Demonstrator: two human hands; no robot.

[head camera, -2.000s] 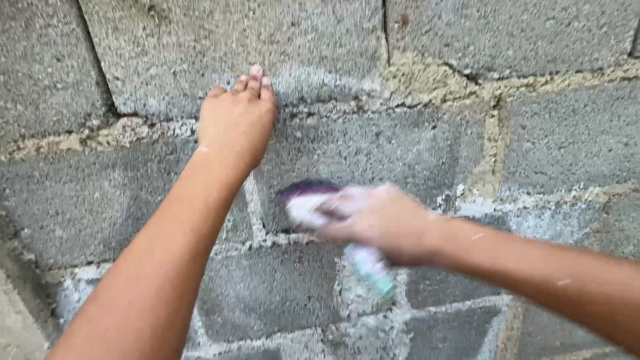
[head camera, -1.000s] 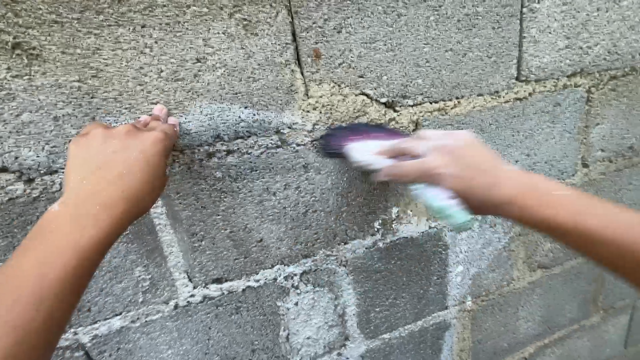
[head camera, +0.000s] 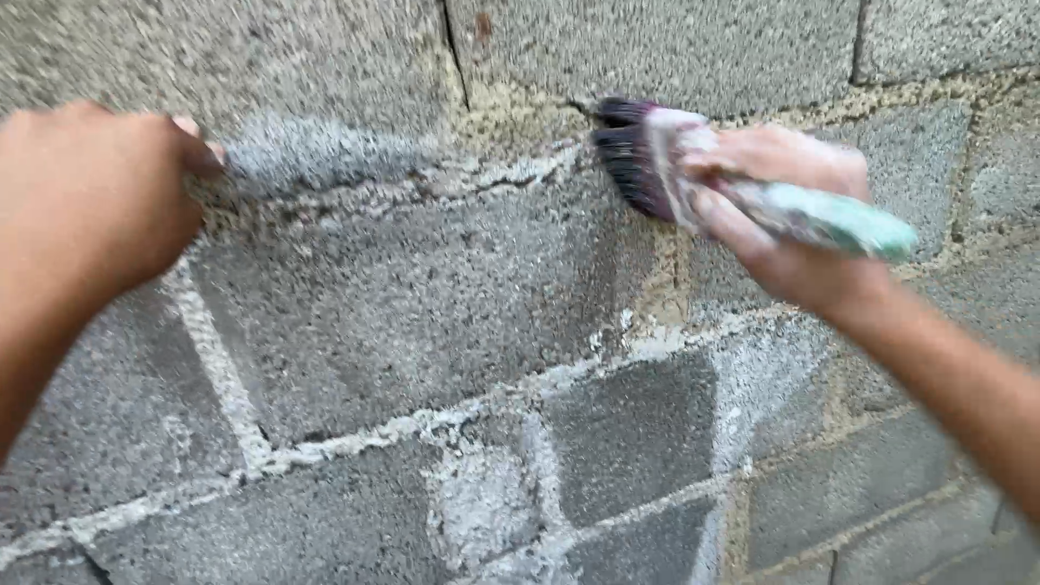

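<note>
My right hand [head camera: 780, 195] grips a paintbrush [head camera: 674, 154] with dark purple-black bristles and a pale green handle, smeared with white. The bristles are at the mortar joint of a concrete block wall [head camera: 406, 309], splayed into two clumps. At the upper left, my left hand [head camera: 106, 187] is at the same joint, its fingers bent; the fingertips are mostly hidden behind the back of the hand. Between the hands a whitish, wet-looking patch [head camera: 317, 154] runs along the lower edge of an upper block.
Rough mortar [head camera: 512, 114] bulges from the joint between the upper blocks. Below, a mortar line [head camera: 422, 422] slants up to the right, beside a rough whitish patch [head camera: 487, 496]. More blocks continue at the lower right.
The view has shifted right along the wall and closer. My right hand has moved the brush up from the lower block's face to the joint. My left hand remains against the wall.
</note>
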